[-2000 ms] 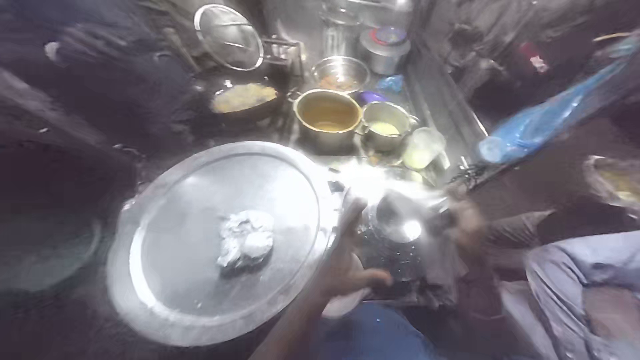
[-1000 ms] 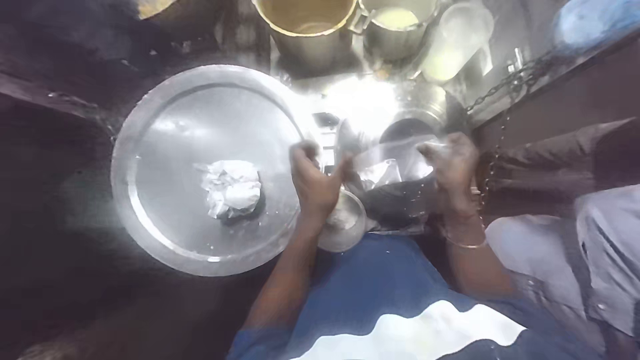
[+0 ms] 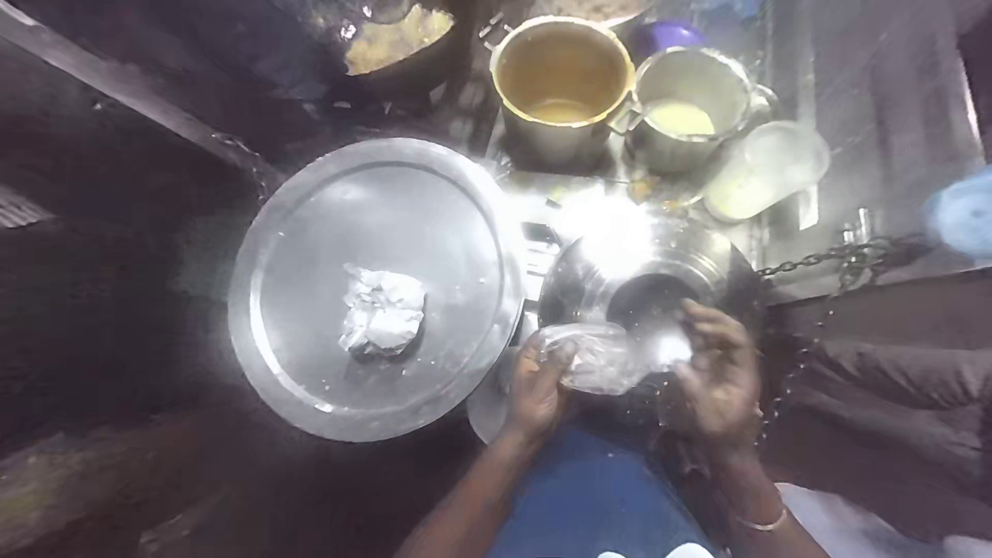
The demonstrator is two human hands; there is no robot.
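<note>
My left hand (image 3: 540,380) grips a clear plastic bag (image 3: 595,358) by its left side, thumb on top. At the bag's right is my right hand (image 3: 717,372), its fingers curled and blurred; whether they pinch the bag's edge I cannot tell. Both hands are in front of a wide round metal pot (image 3: 701,252) with a dark opening. Left of them lies a large round metal tray (image 3: 310,225), and on it a crumpled foil packet (image 3: 385,310). A small round metal dish (image 3: 487,403) shows partly below the tray's right edge, behind my left hand.
Behind stand a deep pot of brown liquid (image 3: 564,74), a pot with pale yellow contents (image 3: 682,116) and a tilted translucent plastic jug (image 3: 767,170). A pan of yellowish food (image 3: 399,39) is at the upper left. A metal chain (image 3: 806,260) hangs at the right, near a person's sleeve (image 3: 891,364).
The plastic bag, stretched between both hands a second ago, is now gathered at my left hand. Two seconds ago my left hand was open with fingers spread. The view has shifted.
</note>
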